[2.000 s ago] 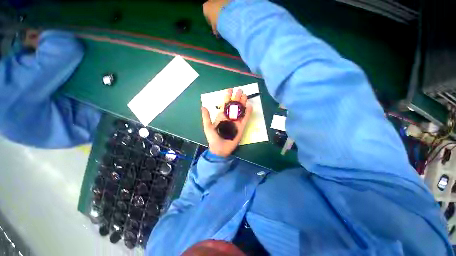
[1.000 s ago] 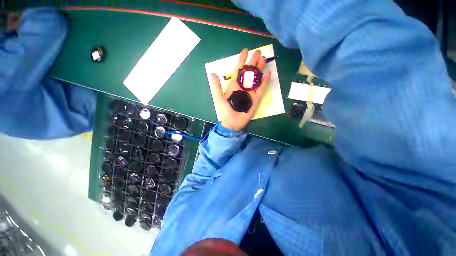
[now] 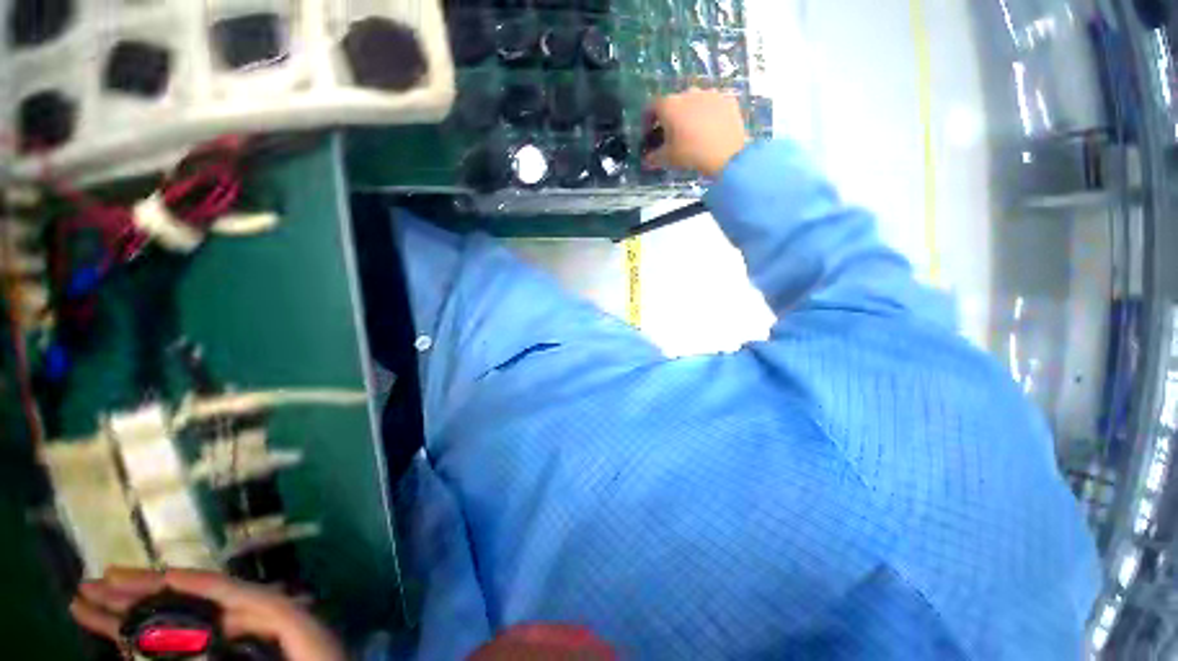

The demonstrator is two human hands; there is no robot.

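My left hand (image 3: 278,617) is at the bottom left, cut by the frame edge, palm up. A smartwatch head (image 3: 172,633) with a red-lit screen lies on it; a dark shape beside it is partly cut off. My right hand (image 3: 702,131) is over the right part of the clear blister tray (image 3: 568,200) at the top. Its fingertips are closed around a small dark disc, seemingly a smartwatch head (image 3: 655,134), mostly hidden by the fingers. The tray holds many black watch heads in a grid, one with a white face.
A foam tray (image 3: 439,110) with dark round pieces is at the top left. Red and black test leads (image 3: 194,194) lie below it. A cream jig (image 3: 97,504) and white strip (image 3: 162,491) with taped black contacts are on the green bench (image 3: 304,297). Shelving (image 3: 1098,194) stands at the right.
The view has swung to the right. My right hand, earlier out of view beyond the raised arm, now shows at the blister tray. My left hand now appears beside the jig instead of over the note paper.
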